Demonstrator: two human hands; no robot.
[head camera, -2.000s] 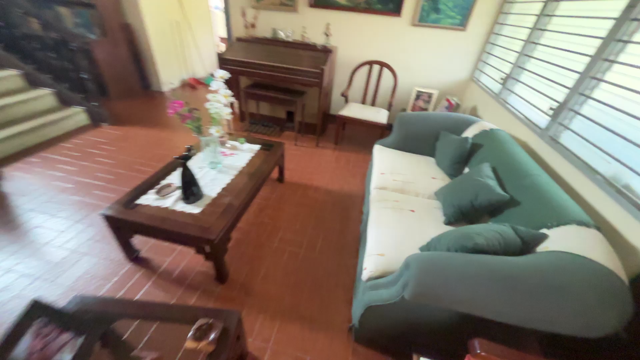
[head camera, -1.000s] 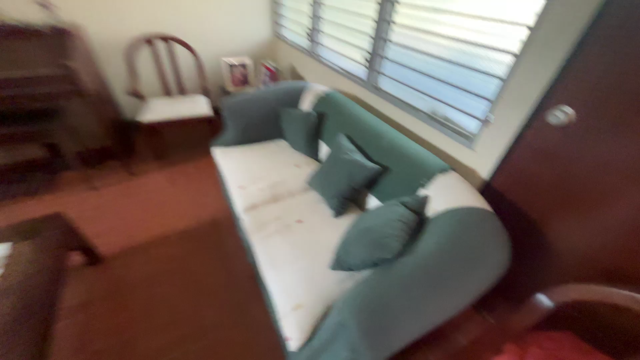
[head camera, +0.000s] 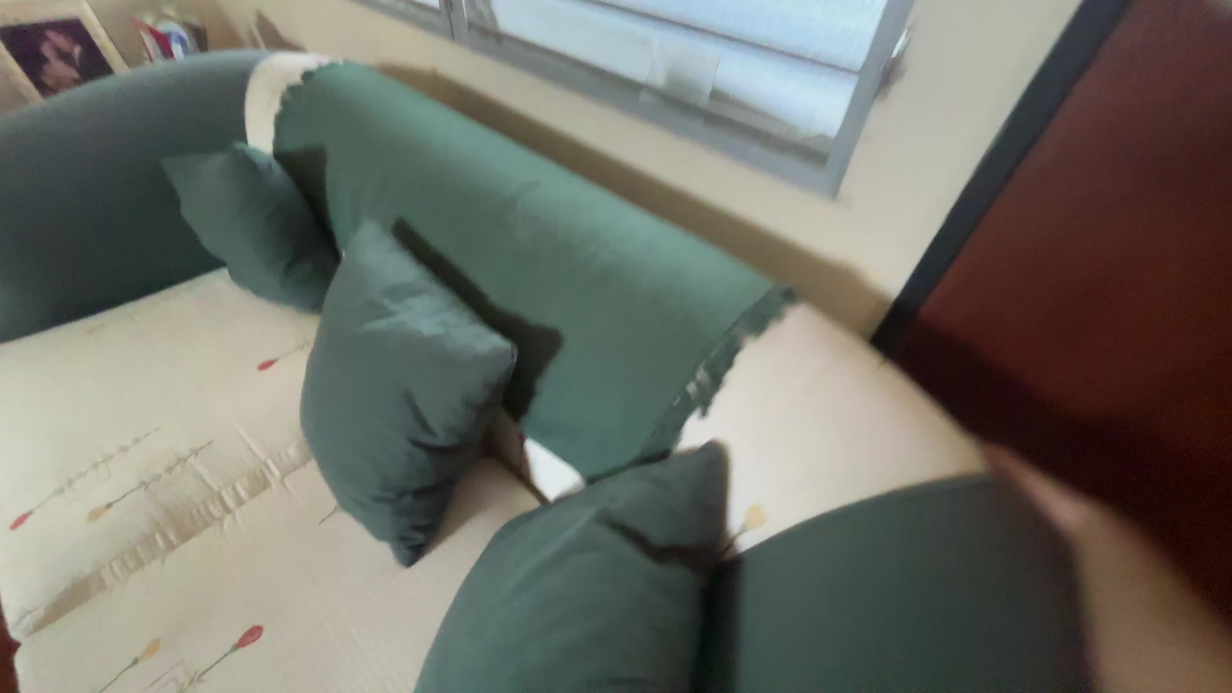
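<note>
A blurred part of my right hand and arm (head camera: 1131, 577) reaches in at the lower right, beside the sofa's near armrest (head camera: 905, 587). Its fingers are not clear, and whether it touches the sofa cannot be told. My left hand is out of view. Three dark green cushions lie on the sofa: one by the far arm (head camera: 255, 226), one in the middle (head camera: 399, 385), one against the near arm (head camera: 597, 587). A green cloth with a ragged edge (head camera: 539, 250) covers much of the backrest. The cream seat (head camera: 144, 452) bears red and yellow flower motifs.
A louvered window (head camera: 674, 72) is set in the cream wall behind the sofa. At the right stands a dark reddish-brown door (head camera: 1107, 241) with a dark frame edge. A framed picture (head camera: 58, 48) is beyond the far arm.
The view has swung right and come much closer to the sofa. The coffee table and wooden armchair have left the view. My right hand or arm has come in at the lower right.
</note>
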